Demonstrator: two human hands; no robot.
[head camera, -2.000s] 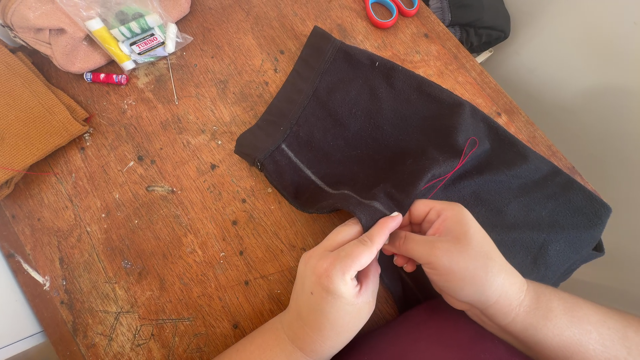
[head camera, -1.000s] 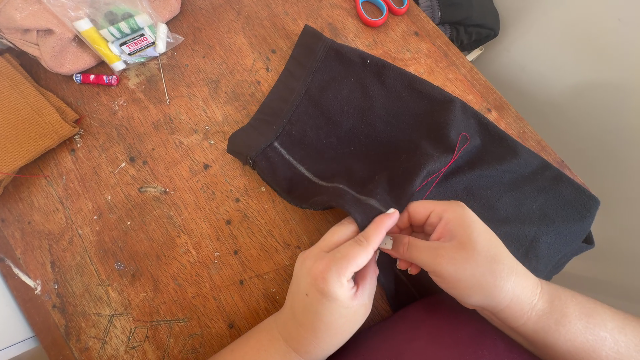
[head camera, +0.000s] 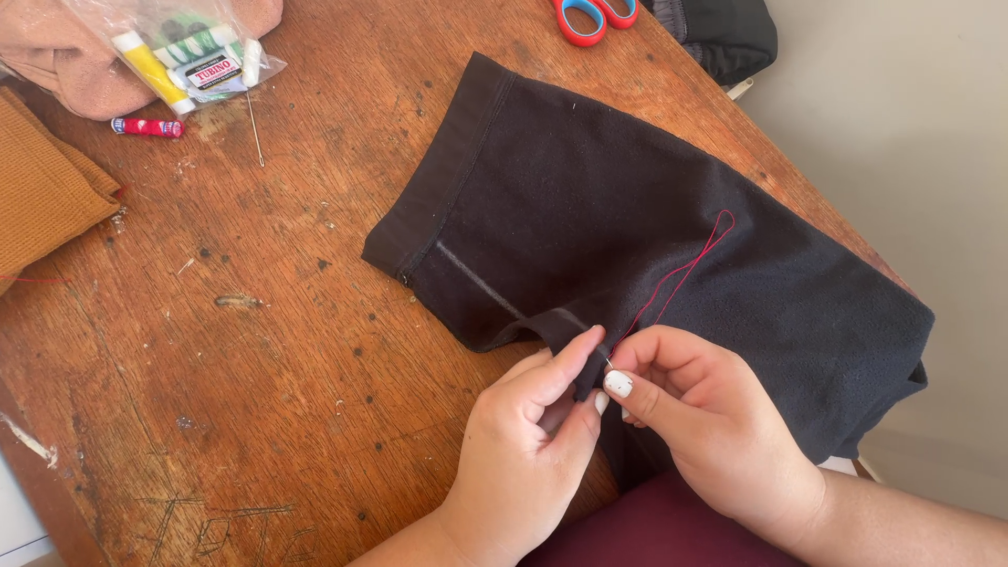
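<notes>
Dark fleece fabric (head camera: 567, 197) with a sewn band at its left end lies across the wooden table. A pale chalk line (head camera: 480, 279) runs over it toward my hands. Between the thumb and fingers of my left hand (head camera: 528, 441) is a pinched fold of this fabric. My right hand (head camera: 693, 409) grips a small sewing needle (head camera: 609, 363) at the fold; only a short bit of its metal shows between the fingertips. A loop of red thread (head camera: 685, 272) trails from there over the fabric.
Red-and-blue scissors handles (head camera: 583, 20) lie at the table's far edge, near a black item (head camera: 720, 35). At upper left are a plastic bag of thread spools (head camera: 201, 63), a red spool (head camera: 148, 127), a loose needle (head camera: 256, 130), pink cloth (head camera: 71, 55) and folded mustard knit cloth (head camera: 47, 181).
The needle's metal now shows between my fingertips, where it was not plain before. Both hands stay at the same fold of the fabric.
</notes>
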